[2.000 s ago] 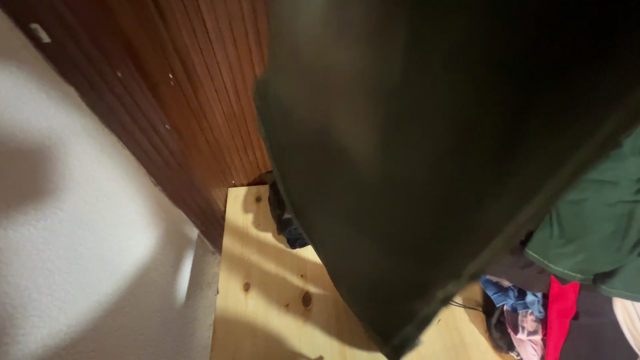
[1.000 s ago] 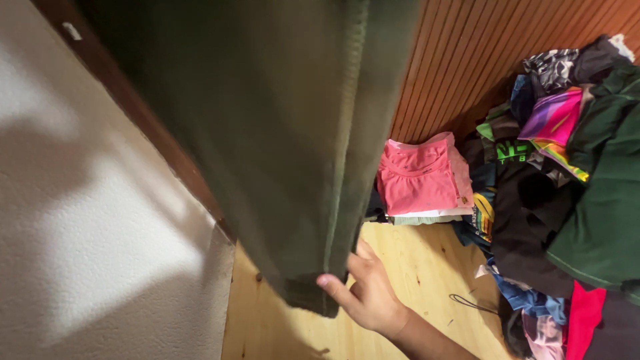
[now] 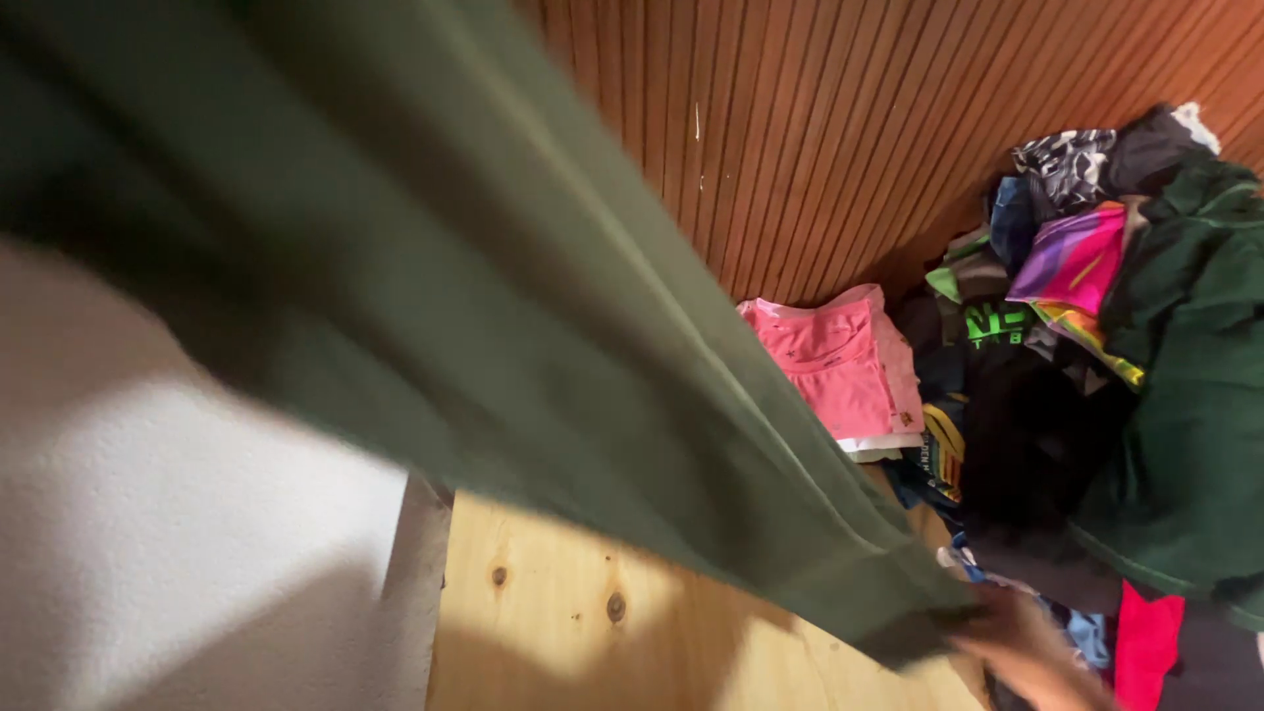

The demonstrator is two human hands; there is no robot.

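Observation:
A dark green garment (image 3: pixel 553 326) with a long seam stretches from the upper left down to the lower right, close to the camera and partly blurred. My right hand (image 3: pixel 1027 642) grips its lower end at the bottom right. My left hand is out of the frame. Beyond the garment lies a folded pink top (image 3: pixel 839 375) on a small stack, its left side partly covered from view. Beside the stack rises a mixed heap of clothes, with a black shirt bearing green print (image 3: pixel 1037 434), a multicoloured piece (image 3: pixel 1076 257) and another dark green garment (image 3: pixel 1175 395).
Under the clothes is a light pine board surface (image 3: pixel 553 592) with knots. A reddish-brown slatted wood panel (image 3: pixel 770 128) stands behind it. On the left is a white textured wall (image 3: pixel 247 513). A red cloth (image 3: pixel 1145 642) lies at the lower right.
My right hand, at the garment's lower edge a second ago, is now farther right with that end. The garment has swung from hanging steeply to a long slant. The view has shifted rightward since the first frame.

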